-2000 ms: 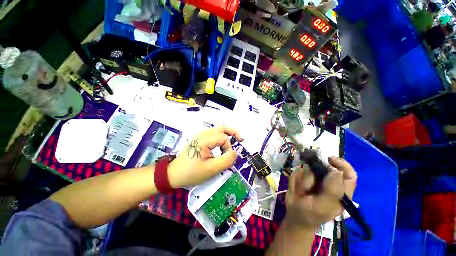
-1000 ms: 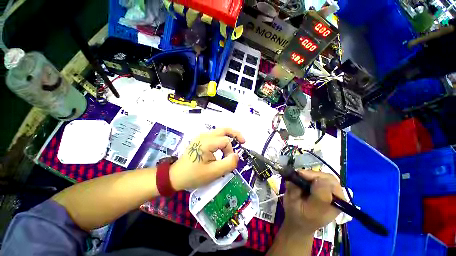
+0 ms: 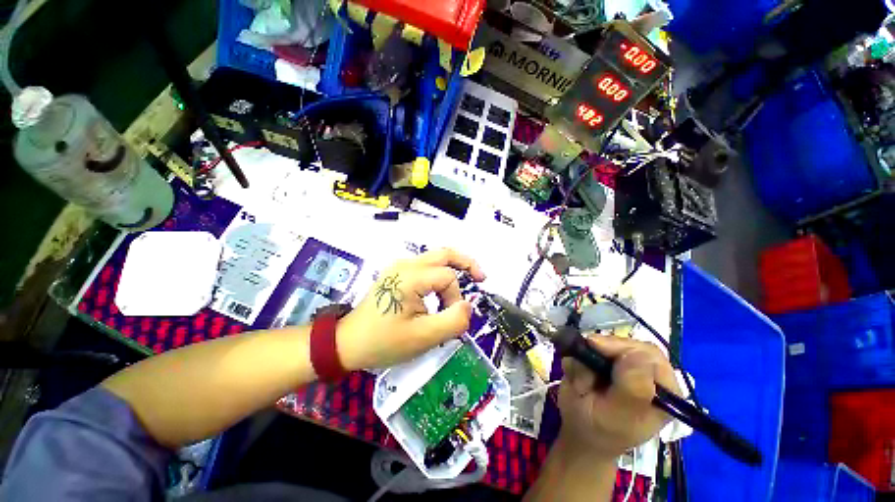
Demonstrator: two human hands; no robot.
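Note:
My right hand (image 3: 623,392) holds a soldering iron (image 3: 643,384) by its black handle. Its thin metal tip points up and left to my left hand's fingertips. My left hand (image 3: 402,304) has thumb and forefinger pinched around something small and dark; what it is cannot be told. A small black and yellowish module (image 3: 514,331) lies just right of these fingertips, under the iron's tip. The white lower housing (image 3: 394,390) with the green circuit board (image 3: 447,392) lies below my left hand, with red and yellow wires at its lower end.
A white cover (image 3: 169,274) lies at left, near a translucent bottle (image 3: 93,162). Behind are a yellow and black knife (image 3: 361,194), a white socket panel (image 3: 477,130) and a red-digit display (image 3: 610,86). A blue bin (image 3: 731,377) stands at right.
Since two seconds ago, my right hand has brought the soldering iron's tip left to my left fingertips. Over the last second both hands have hardly moved; the view has shifted slightly.

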